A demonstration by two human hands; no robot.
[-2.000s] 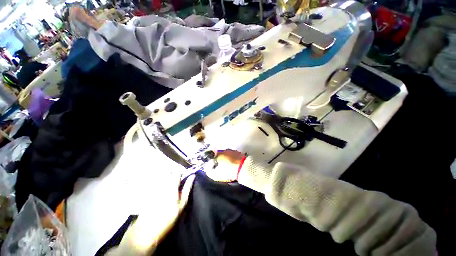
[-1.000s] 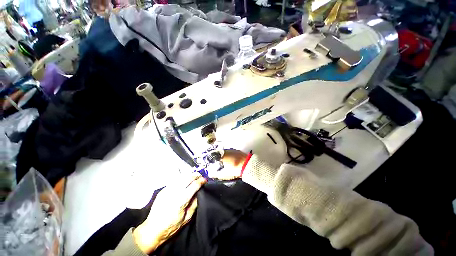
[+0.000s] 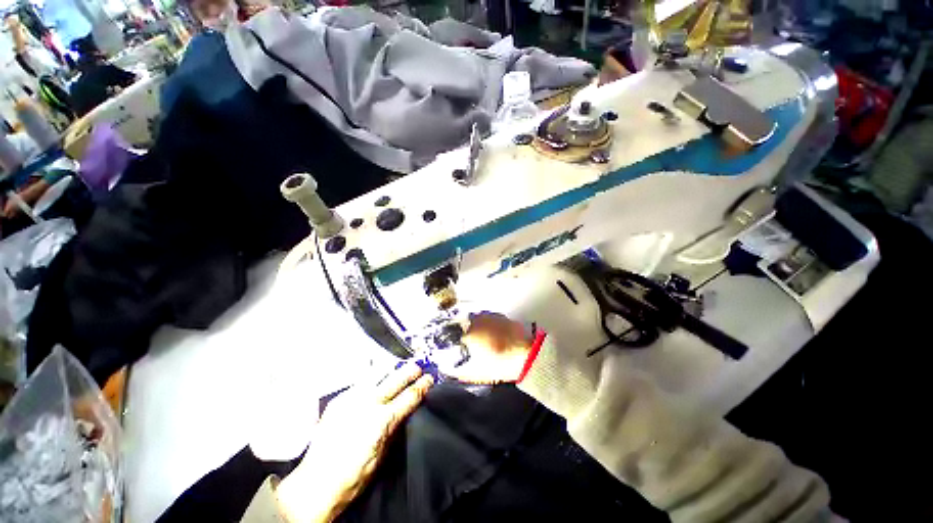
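The black garment piece (image 3: 481, 444) lies over the table's front edge with its upper edge under the needle area. The presser foot and needle (image 3: 435, 342) are at the left end of the white sewing machine (image 3: 512, 220) marked JACK. My left hand (image 3: 358, 434) lies on the cloth left of the needle, fingertips pressing its edge beside a small bluish strip. My right hand (image 3: 496, 349) is at the right of the presser foot, on the cloth edge; its fingertips are partly hidden by the machine fittings.
Black-handled scissors (image 3: 629, 306) lie on the bed beneath the arm. A grey garment heap (image 3: 379, 77) and a clear bottle (image 3: 516, 94) are behind the machine. Black cloth (image 3: 153, 245) is heaped at the left. A clear plastic bag (image 3: 61, 439) stands at the left edge.
The view has shifted, so the machine sits further right. My left hand, lower and blurred by glare at first, now lies flatter beside the needle. My right hand stays at the presser foot.
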